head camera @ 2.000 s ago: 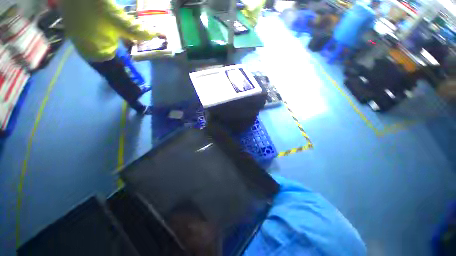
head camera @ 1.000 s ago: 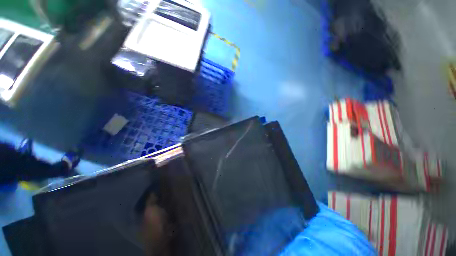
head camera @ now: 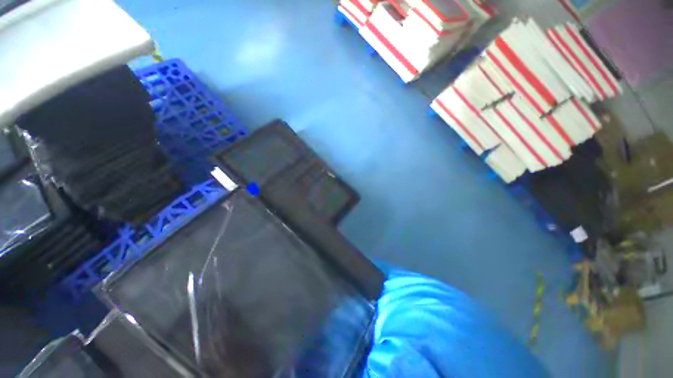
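Observation:
A wide black plastic tray (head camera: 310, 235) is in front of my body at the bottom of the view. A glossy black display panel (head camera: 243, 288) lies in it under clear film with shiny streaks. A blue pull tab (head camera: 253, 189) and a small white strip (head camera: 223, 178) show at the panel's upper corner. Part of a second panel shows at the bottom left edge. My right sleeve, blue, reaches to the tray's right side. Neither of my hands can be made out.
A stack of black trays (head camera: 96, 140) with a white foam tray (head camera: 66, 55) on top stands left on a blue pallet (head camera: 188, 111). Another black tray (head camera: 277, 159) lies beyond my tray. White red-striped stacks (head camera: 516, 100) stand at upper right, with brown clutter (head camera: 616, 314) at right.
The view has turned and moved nearer the pallet stack. The red-striped stacks now show higher up. The carried tray stays in front of my body, and the yellow-smocked person seen earlier is out of view.

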